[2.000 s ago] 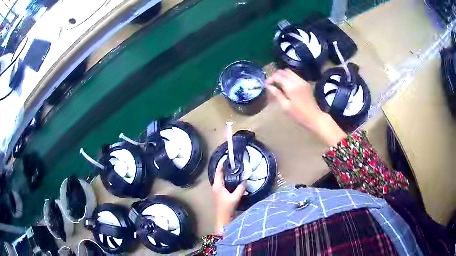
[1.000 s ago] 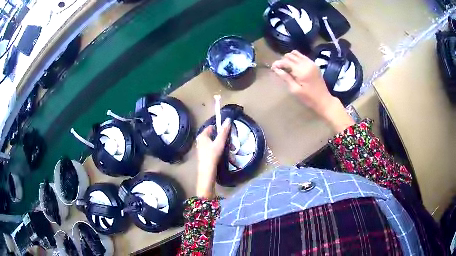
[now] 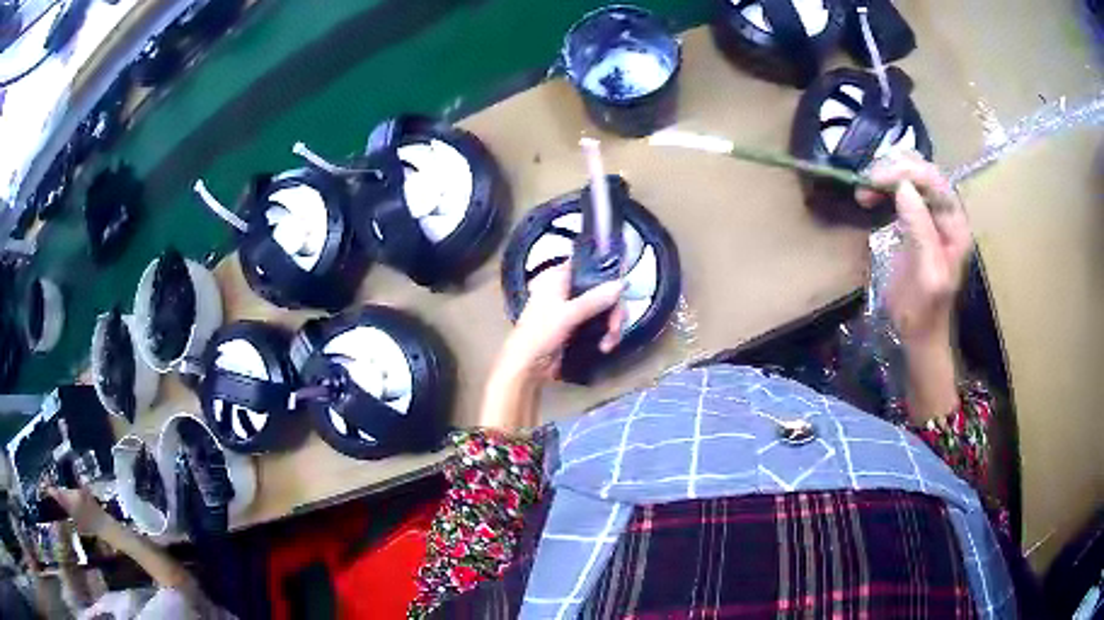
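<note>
My left hand is on the black arm of a round black unit with a white bladed centre. A pale tube stands up from that arm. My right hand holds a thin green brush by its end, its pale tip pointing left above the cardboard. A dark pot with pale, shiny contents stands beyond the unit, near the bench's far edge. The brush is apart from both pot and unit.
Several similar units stand to the left and two at the upper right. White tubs with black pieces are at the far left. Another person's arm shows at the lower left, near a red surface. Green surface lies beyond the bench.
My right hand has moved from beside the pot to the right and nearer my body, with the brush now fully visible. My left hand has shifted lower on the unit's arm. The view has also shifted.
</note>
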